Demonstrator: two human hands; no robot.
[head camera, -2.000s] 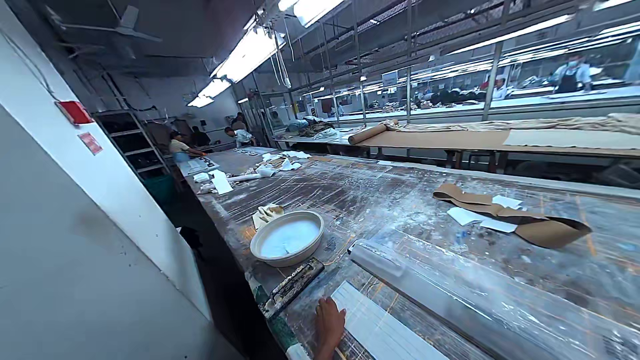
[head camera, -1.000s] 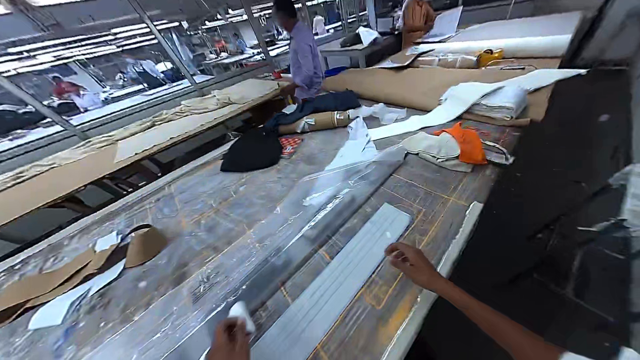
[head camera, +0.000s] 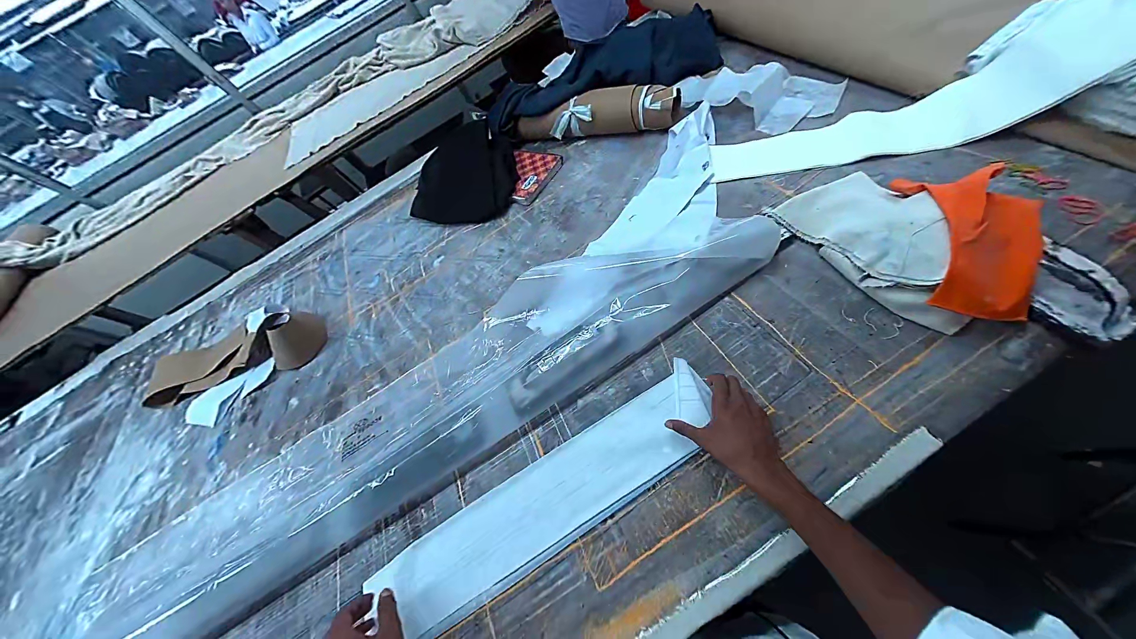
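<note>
A long white strip of layered sheets (head camera: 541, 506) lies on the worktable along its near side. My right hand (head camera: 735, 430) grips the strip's far end, where a corner is folded up between thumb and fingers. At the near end my left hand (head camera: 366, 619) pinches the strip's corner, partly cut off by the bottom of the view. Beside the strip, a roll of clear plastic film (head camera: 426, 461) stretches across the table. White sheets (head camera: 661, 209) lie under and past the film's far end.
Brown paper pieces (head camera: 297, 340) lie at left. Farther off are a black cloth (head camera: 466, 173), a tied brown roll (head camera: 603, 114), and a person (head camera: 590, 18). Orange cloth (head camera: 990, 244) and red-handled scissors (head camera: 1080, 209) lie at right. The table's edge (head camera: 834, 524) runs below my right forearm.
My right hand, apart from the strip's end a second ago, now holds it. My left hand has let go of a small white thing and is at the near corner. The view has swung far round.
</note>
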